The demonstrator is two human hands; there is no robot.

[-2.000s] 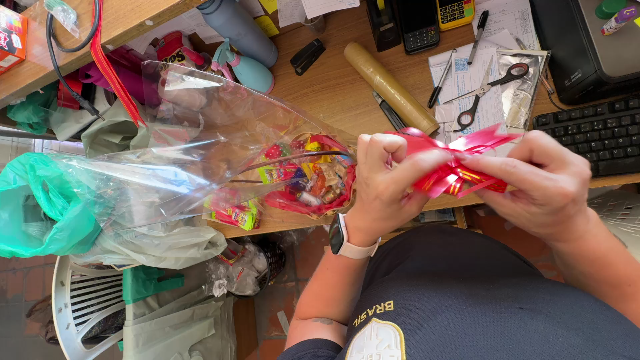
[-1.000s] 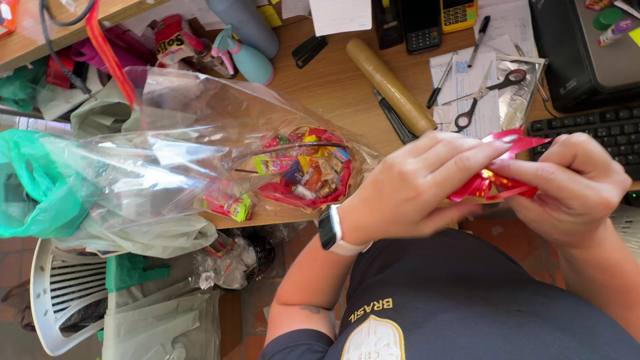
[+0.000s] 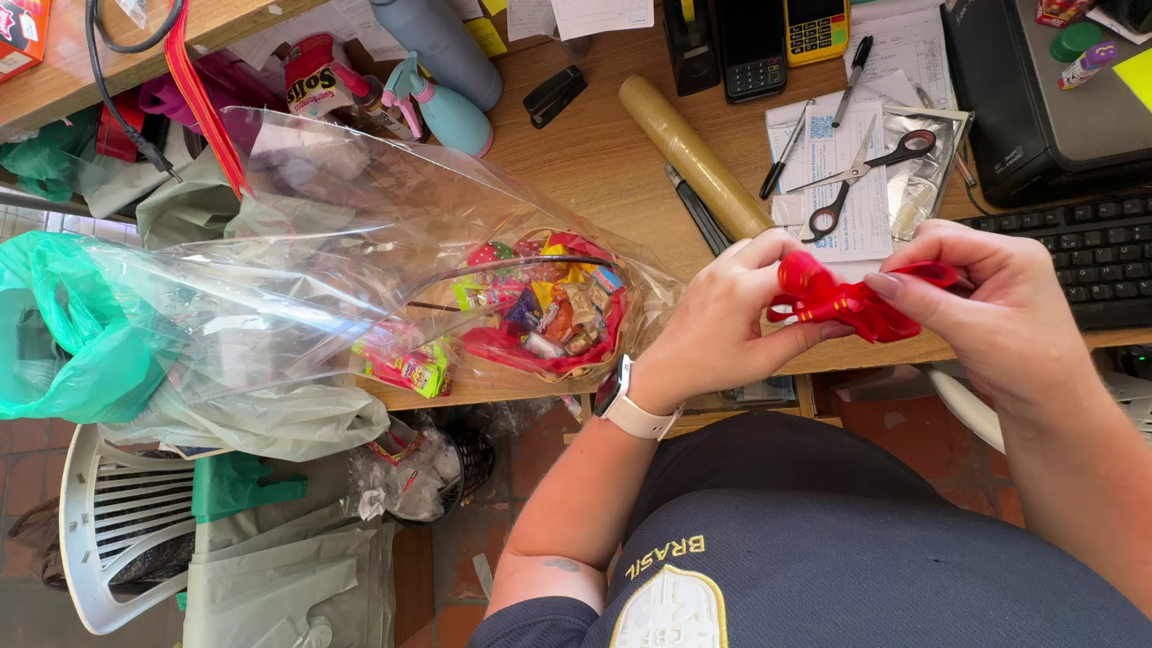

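Observation:
A red ribbon bow [image 3: 846, 301] with thin gold stripes is held between my hands, over the desk's front edge. My left hand [image 3: 738, 315], with a watch on its wrist, pinches the bow's left side. My right hand [image 3: 972, 306] grips its right loops between thumb and fingers. To the left, a basket of wrapped candies [image 3: 562, 310] with red lining and a dark handle lies inside a clear cellophane wrap [image 3: 297, 225]. A bright candy packet [image 3: 405, 360] lies by the basket at the desk's edge.
Open scissors [image 3: 855, 175] and pens rest on papers beyond my hands. A tape-like brown roll [image 3: 693, 153], a stapler [image 3: 553, 96], a card terminal [image 3: 751, 49] and a spray bottle [image 3: 450, 108] stand or lie farther back. A keyboard [image 3: 1102, 252] is at right, a green bag [image 3: 81, 333] at left.
The bow has been turned and its loops bunched between my fingers; it looked flatter and more spread two seconds ago. My hands stay on it. The candy basket remains on the desk.

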